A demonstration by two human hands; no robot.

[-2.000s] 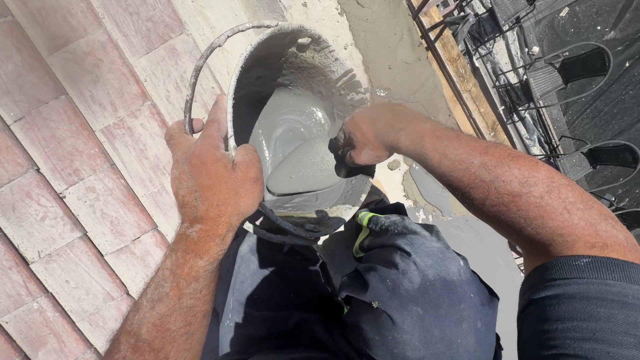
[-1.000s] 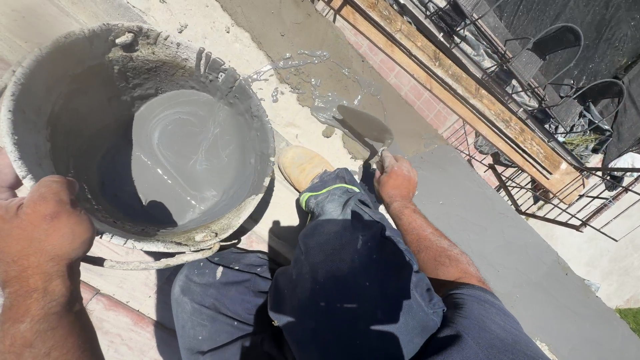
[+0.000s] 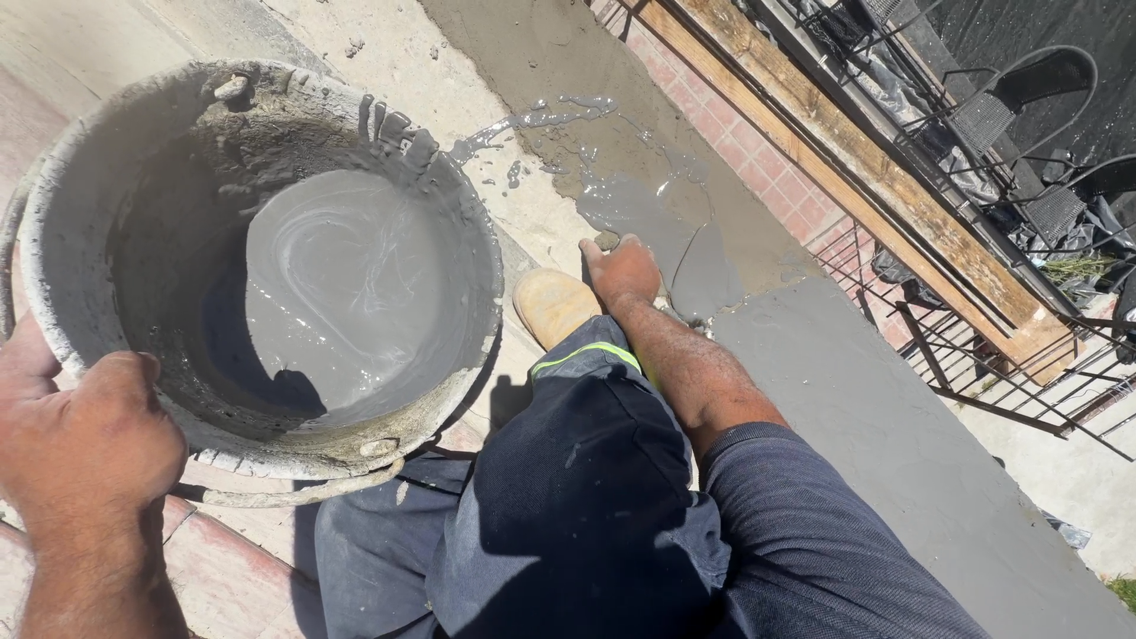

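Observation:
At the lower left, my left hand [image 3: 111, 430] grips the rim of a mortar-crusted bucket [image 3: 484, 346]. Smooth grey cement slurry [image 3: 355, 284] lies inside the tilted bucket. My right hand [image 3: 628, 273], right of centre, is closed low over the ledge beside the boot. A rounded handle end [image 3: 607, 240] shows between its thumb and fingers, and the trowel's slurry-coated blade [image 3: 704, 280] lies on the ledge just right of the hand, hard to tell from the wet slurry. Wet slurry [image 3: 621, 204] is spread on the mortar ledge [image 3: 852, 382], with splashes reaching toward the bucket.
A tan work boot [image 3: 555, 306] stands between bucket and ledge. Beyond the ledge are wooden planks [image 3: 852, 177], metal rebar mesh [image 3: 985, 390], black wire chairs [image 3: 1047, 98] and dark sheeting. Pinkish tiles [image 3: 231, 568] lie below the bucket.
My right hand was inside the bucket two seconds ago, then held the trowel raised over the ledge; now it is down at the ledge. Slurry now covers more of the ledge there. The view has shifted.

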